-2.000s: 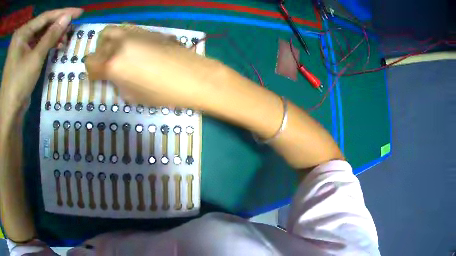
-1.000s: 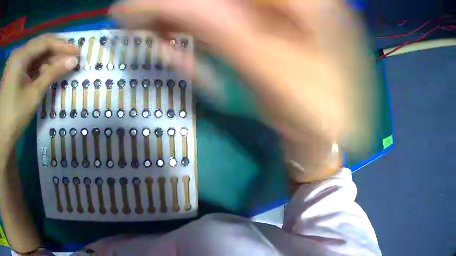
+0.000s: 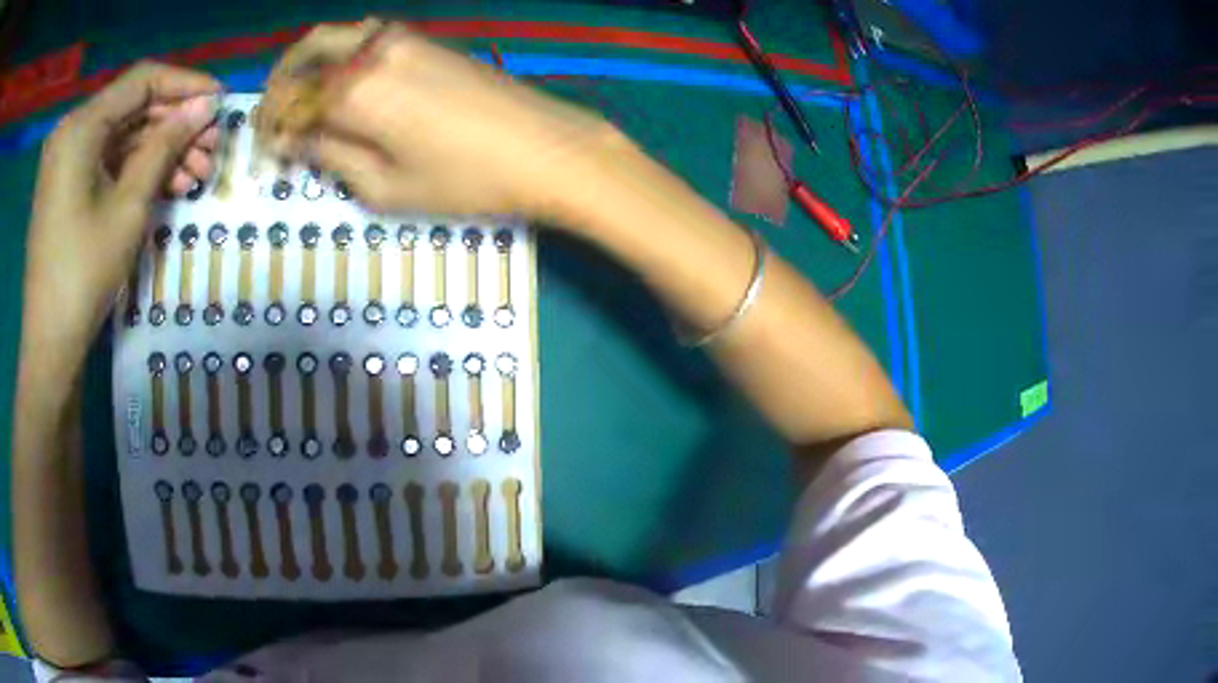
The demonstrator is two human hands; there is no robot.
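The white component tray (image 3: 327, 342) lies in front of me, with rows of brown dumbbell-shaped slots. Tiny round components (image 3: 309, 235), dark or silver, sit at many slot ends; several slots at the lower right of the bottom row hold none. My left hand (image 3: 140, 147) is over the tray's top left corner with its fingers curled and fingertips together; I cannot tell if it holds a component. My right hand (image 3: 361, 114) is over the top row, fingers bent down and slightly blurred. What its fingertips hold is hidden.
A red clip (image 3: 823, 214) lies right of the tray beside a copper-coloured plate (image 3: 761, 170). A black probe (image 3: 781, 87) lies above them. Red wires (image 3: 935, 187) loop at the upper right. A cream rod (image 3: 1122, 156) lies at the right edge of the green mat (image 3: 655, 440).
My right hand swung out to the right a second ago and is now back over the tray's top row. The tray sits slightly lower in view than two seconds ago.
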